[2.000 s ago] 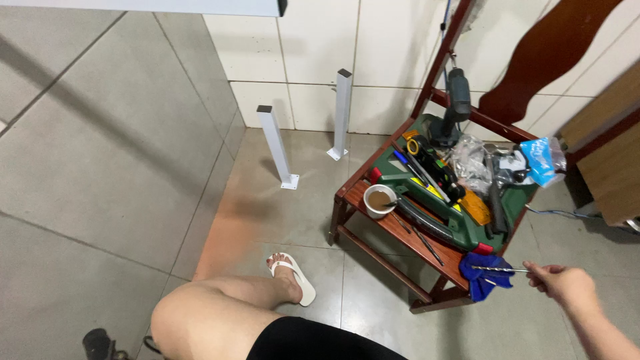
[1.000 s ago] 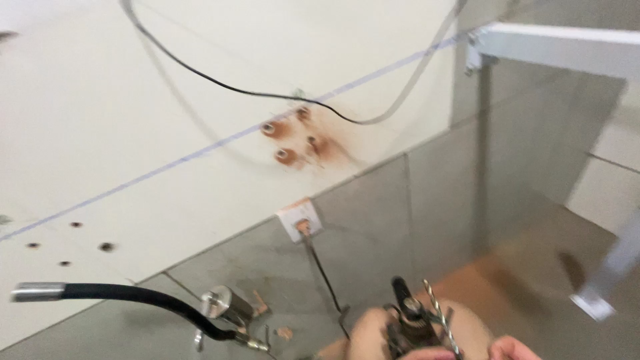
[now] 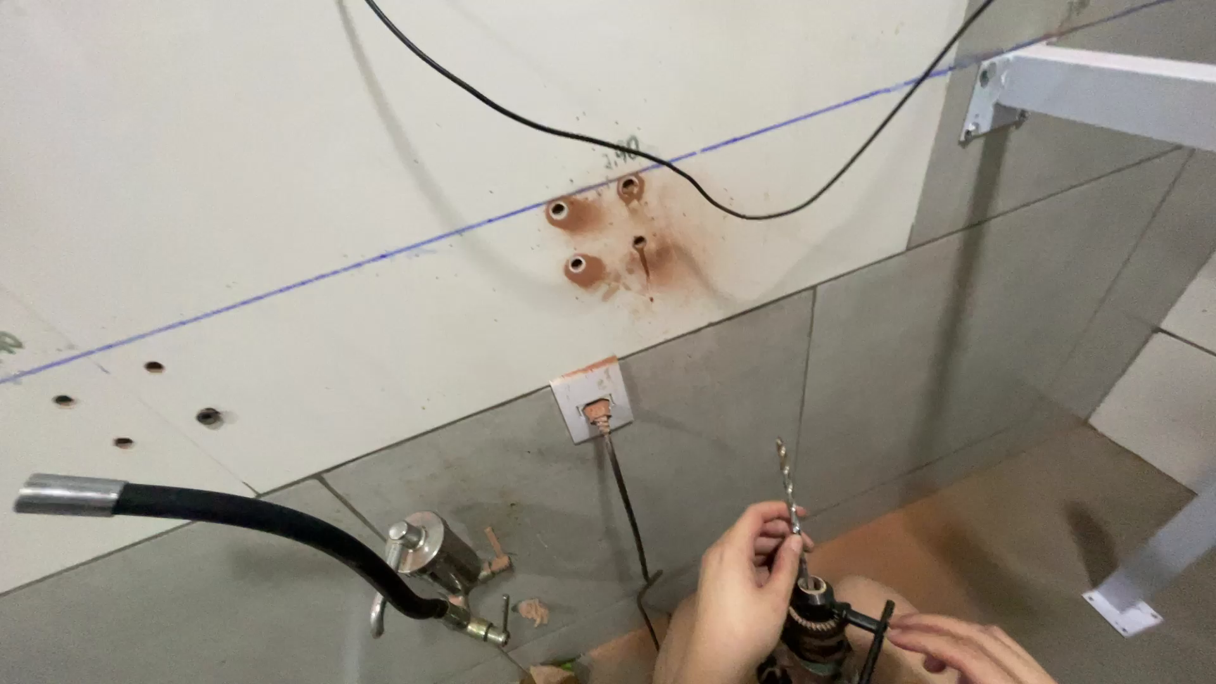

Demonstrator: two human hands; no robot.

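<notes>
At the lower right a power drill's geared chuck (image 3: 815,613) points up between the person's knees. A twist drill bit (image 3: 786,475) stands upright with its lower end at the chuck's mouth. The fingers of my left hand (image 3: 750,579) pinch the bit just above the chuck. A black chuck key (image 3: 869,622) is set against the chuck's right side, and the fingertips of my right hand (image 3: 959,651) touch its cross handle. Most of the drill's body is hidden below.
Brick-dusted holes (image 3: 578,264) are in the white wall under a blue line. A black cable (image 3: 532,123) hangs across it. A plugged socket (image 3: 591,399), a black flexible spout (image 3: 256,518) and a metal filter (image 3: 437,556) are at the wall. A white metal bracket (image 3: 1111,90) juts in at upper right.
The view has swung from the chair with tools to the drilled wall. My right hand held a drill bit over a blue cloth; the bit is now at the chuck, in my left hand.
</notes>
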